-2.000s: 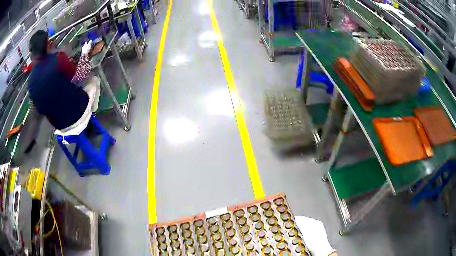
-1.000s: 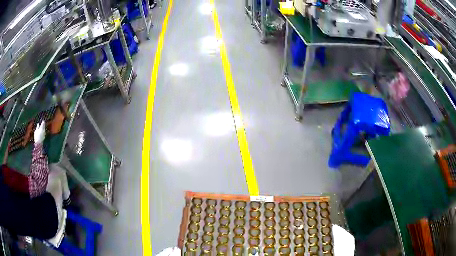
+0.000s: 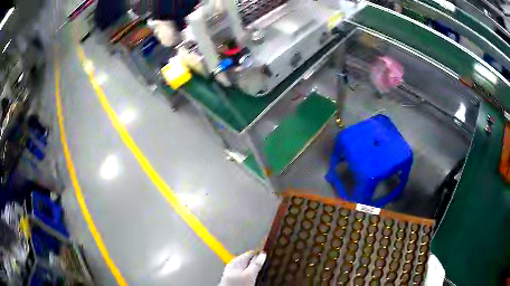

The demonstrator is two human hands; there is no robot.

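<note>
A flat brown-red core carrier tray full of dark cores with yellowish rings in a grid is held at the bottom, right of centre, with a small white label on its far edge. My left hand, in a white glove, grips the tray's left edge. My right hand, also in a white glove, is at the tray's right edge, mostly hidden behind it and cut off by the picture's lower edge. The near part of the tray is out of the picture.
A blue stool stands just beyond the tray. A green-topped bench runs along the right. Ahead is a table with a grey machine, a yellow block and a green lower shelf. Yellow floor lines run on the left.
The view has turned right and tilted; the blue stool and machine table are now nearer the centre. The tray has moved right in the picture, still held. The seated person on the left is out of view.
</note>
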